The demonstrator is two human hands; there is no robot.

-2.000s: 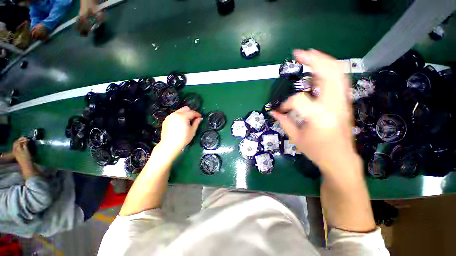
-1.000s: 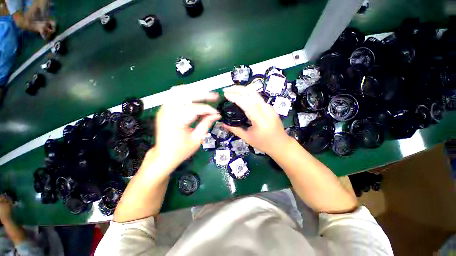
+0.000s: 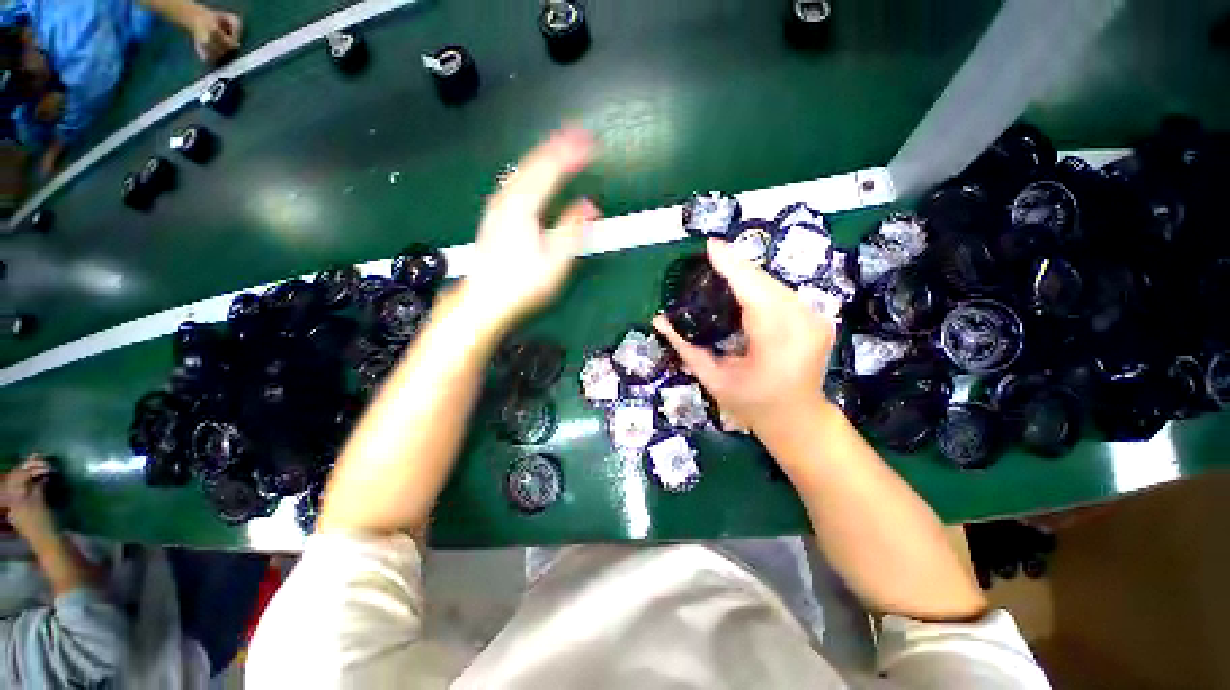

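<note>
My right hand point(image 3: 769, 344) holds a black round housing point(image 3: 701, 299) between thumb and fingers, above the bench right of centre. My left hand point(image 3: 526, 243) is raised over the white divider strip, blurred, with fingers apart and nothing seen in it. A small light part on the belt is mostly hidden behind its fingers. White-faced inserts point(image 3: 631, 423) lie in a cluster below the housing, and more lie right of my right hand. A few black round covers point(image 3: 534, 481) lie in a column left of the cluster.
A pile of black covers point(image 3: 277, 391) lies at left and a larger pile of black housings point(image 3: 982, 337) at right. Beyond the divider strip point(image 3: 621, 239), black units point(image 3: 455, 74) stand on the green belt. A slanted grey post point(image 3: 991, 95) is at upper right. Other people's hands point(image 3: 213, 34) are at left.
My left hand has moved away from the housing, up over the divider strip, and its fingers have spread. My right hand still holds the housing, now slightly further right. The camera view has shifted.
</note>
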